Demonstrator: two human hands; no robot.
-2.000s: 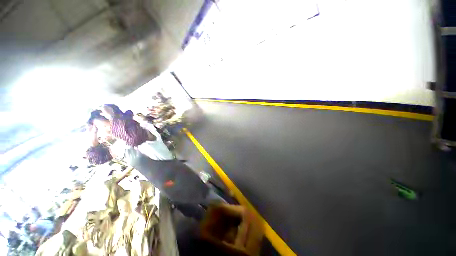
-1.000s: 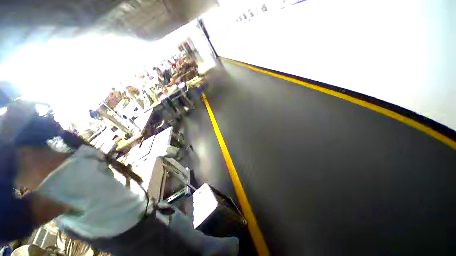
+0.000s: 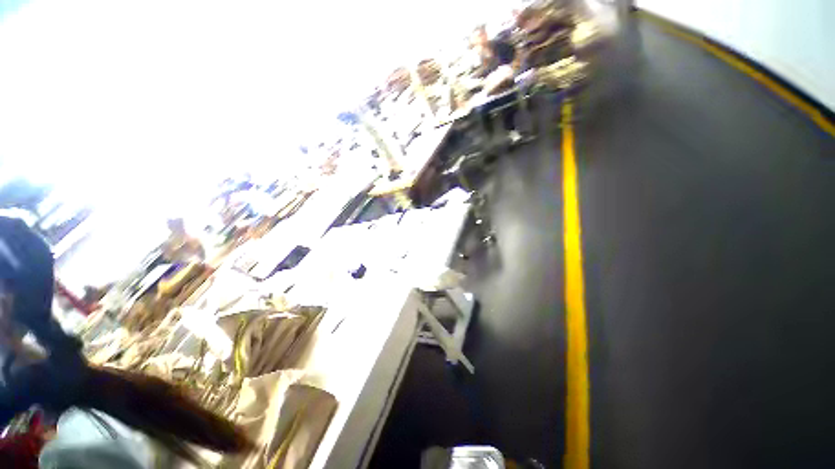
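Neither of my hands shows in the head view. Nearest in front, beige bags (image 3: 291, 417) lie in a heap on a white-covered table (image 3: 374, 353) at the lower left. The picture is blurred and overexposed, so the single bags cannot be told apart well. A few small dark things (image 3: 358, 271) lie on the white table top farther back.
A person with long dark hair (image 3: 165, 403) is at the lower left edge, beside the beige heap. A yellow line (image 3: 574, 275) runs along the dark floor (image 3: 705, 293). A white folding frame (image 3: 447, 325) stands at the table's side. More tables and people stretch towards the top.
The view has turned left and come nearer the tables. The person in the light top has shifted to the lower left edge. The white table and beige heap now show more fully.
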